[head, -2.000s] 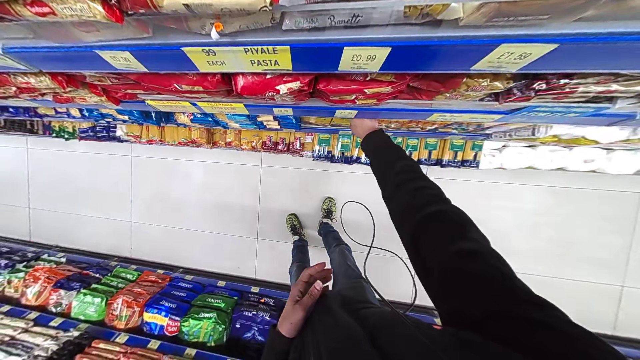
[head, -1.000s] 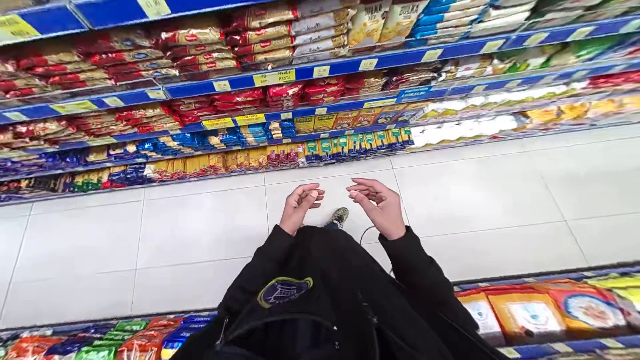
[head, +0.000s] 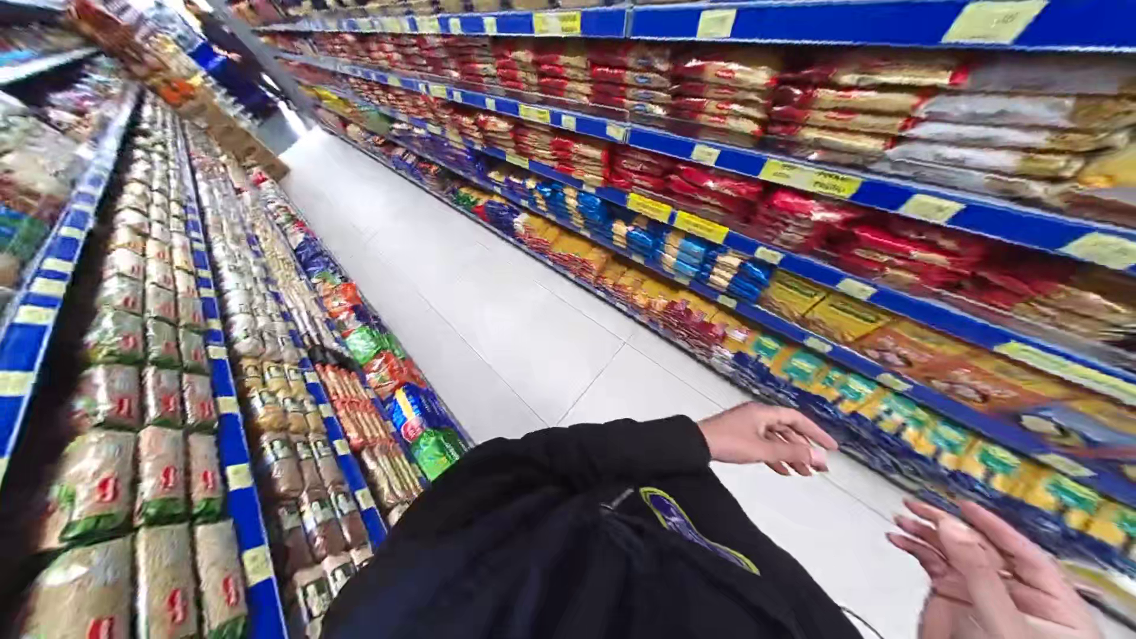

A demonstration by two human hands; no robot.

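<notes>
My left hand (head: 768, 437) reaches out of a black sleeve at right of centre, its fingers loosely curled with nothing in them. Lower right is my right hand (head: 998, 568), fingers apart and empty, partly cut off by the frame's edge. Both hands are over the aisle floor, nearest to the lower pasta shelves. Yellow and green packets (head: 896, 413) line the bottom shelf beyond them. Red packets (head: 799, 217) lie on a shelf above, behind a blue shelf edge (head: 745, 169) with price labels.
A pale tiled floor (head: 497, 302) runs between two long shelf units. On the left stand rows of clear bags (head: 164, 470) on tiered shelves with blue edges. Brown cardboard boxes (head: 231, 138) are at the far left end of the aisle. A thin black cable shows at the bottom right.
Two seconds ago my right hand was at a shelf edge; one second ago both hands were in front of my body, empty. The view has swung along the aisle.
</notes>
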